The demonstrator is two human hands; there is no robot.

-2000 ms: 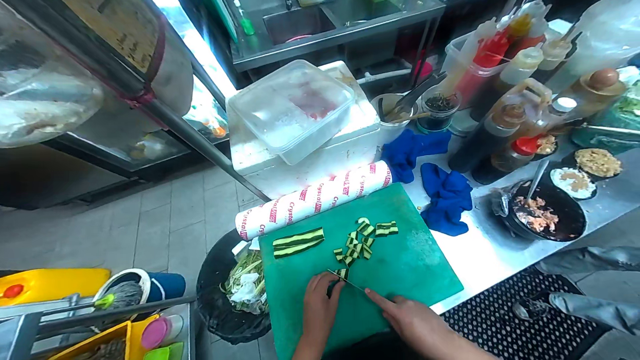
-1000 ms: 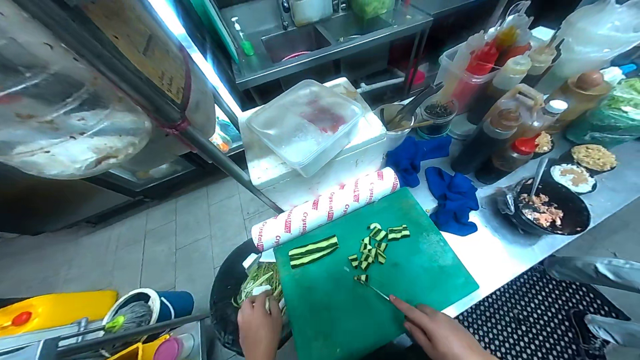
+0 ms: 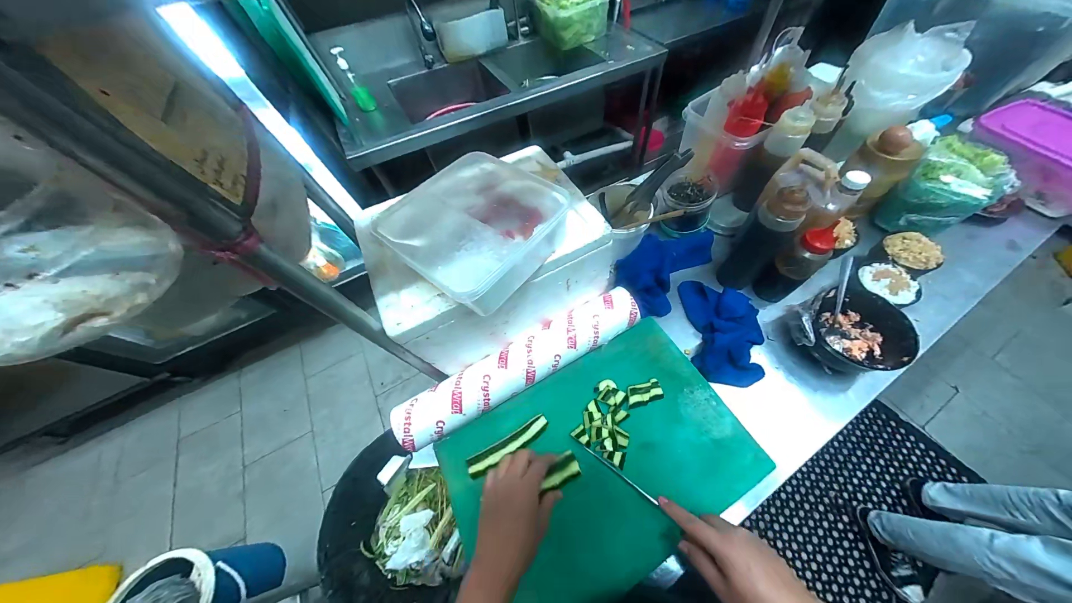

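Note:
A green cutting board (image 3: 670,419) lies at an angle on the metal table. My left hand (image 3: 515,494) rests on a striped cucumber strip (image 3: 559,471) near the board's left side, its fingers over the near end. Beside it lies another striped strip (image 3: 507,446). My right hand (image 3: 724,548) holds a knife (image 3: 624,479), whose tip touches the heap of short striped cucumber pieces (image 3: 605,419) at mid-board. Along the board's far left edge lies a roll of plastic wrap (image 3: 515,368).
A black bin (image 3: 347,519) with peelings stands below the board's left edge. A plastic container (image 3: 477,226) sits on a white foam box (image 3: 402,293). Blue cloths (image 3: 724,335), sauce bottles (image 3: 766,239) and a black bowl (image 3: 896,339) stand right. A person's legs (image 3: 988,536) show lower right.
My left hand has come from over the bin onto the board and onto a strip, which is now apart from the other one. The knife tip has moved to the cut pieces.

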